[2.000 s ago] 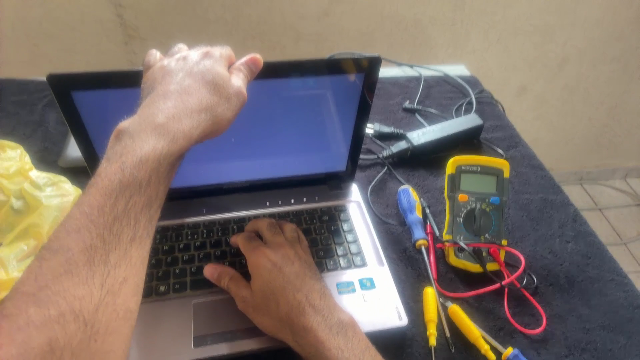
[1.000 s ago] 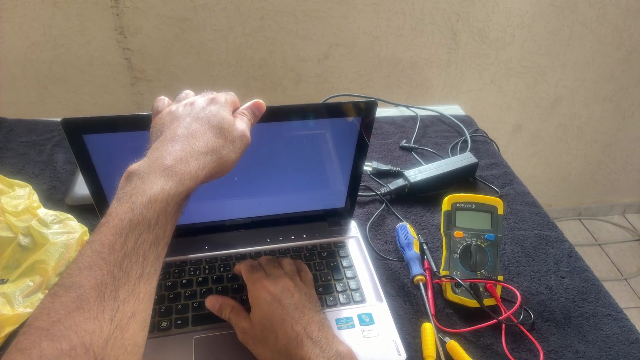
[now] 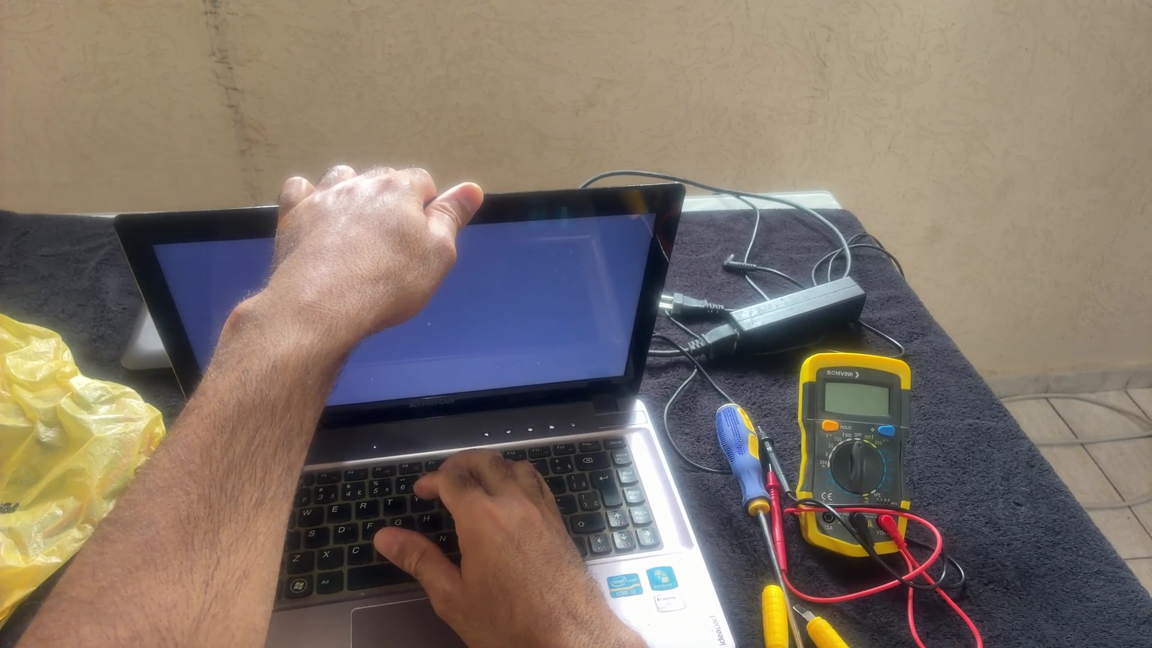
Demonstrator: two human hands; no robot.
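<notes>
An opened laptop (image 3: 670, 531) rests on a dark towel, its screen (image 3: 504, 306) lit a plain blue. My left hand (image 3: 364, 238) grips the top edge of the screen lid, thumb on the near side and fingertips hidden behind it. Over the middle of the black keyboard (image 3: 337, 513) lies my right hand (image 3: 504, 531), fingers bent and thumb apart, with nothing held in it. Whether a key is pressed down cannot be told.
Right of the laptop lie a yellow multimeter (image 3: 855, 450) with red and black leads, a blue-handled screwdriver (image 3: 742, 454) and yellow-handled tools (image 3: 774, 616). A black power adapter (image 3: 796, 315) with cables sits behind. A yellow plastic bag (image 3: 63, 459) is at left.
Both hands have kept their places on the lid and keyboard. The view has tilted upward, so the laptop and tools appear lower.
</notes>
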